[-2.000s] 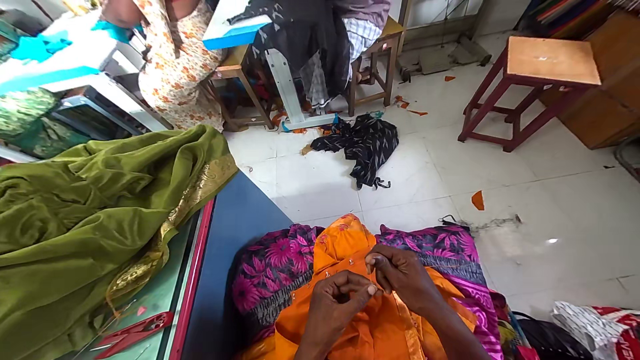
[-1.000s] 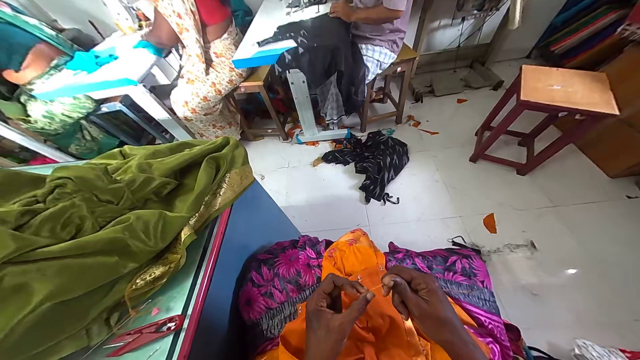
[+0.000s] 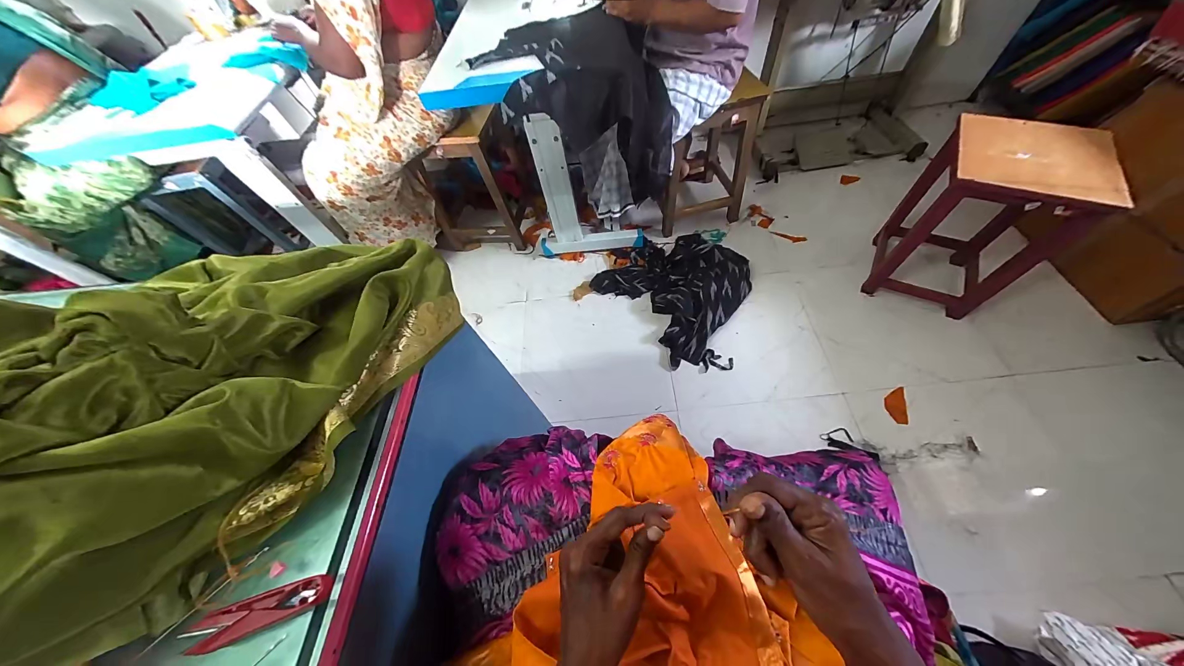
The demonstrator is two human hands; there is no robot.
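Note:
Orange fabric (image 3: pixel 647 462) with a shiny trim strip lies over my lap, on purple and black floral cloth (image 3: pixel 518 499). My left hand (image 3: pixel 610 573) is raised over the orange fabric, thumb and forefinger tips close together; whether a thread or needle is between them cannot be made out. At the right, my right hand (image 3: pixel 795 536) pinches a tiny thin item by the trim, too small to name surely. Red-handled thread snips (image 3: pixel 264 612) lie on the glass tabletop at the left, near loose threads and the green fabric with gold border (image 3: pixel 231 388).
A wooden-topped stool (image 3: pixel 1041 162) stands at the right. Black patterned cloth (image 3: pixel 694 287) and orange scraps (image 3: pixel 895 405) lie on the tiled floor. Beyond, people sit at work tables (image 3: pixel 486 88); one is on a wooden stool beside black fabric. The glass-topped table's red edge (image 3: pixel 370 527) borders my left side.
My hands were close together over the orange fabric in both earlier frames; now they are farther apart, with the trim strip between them.

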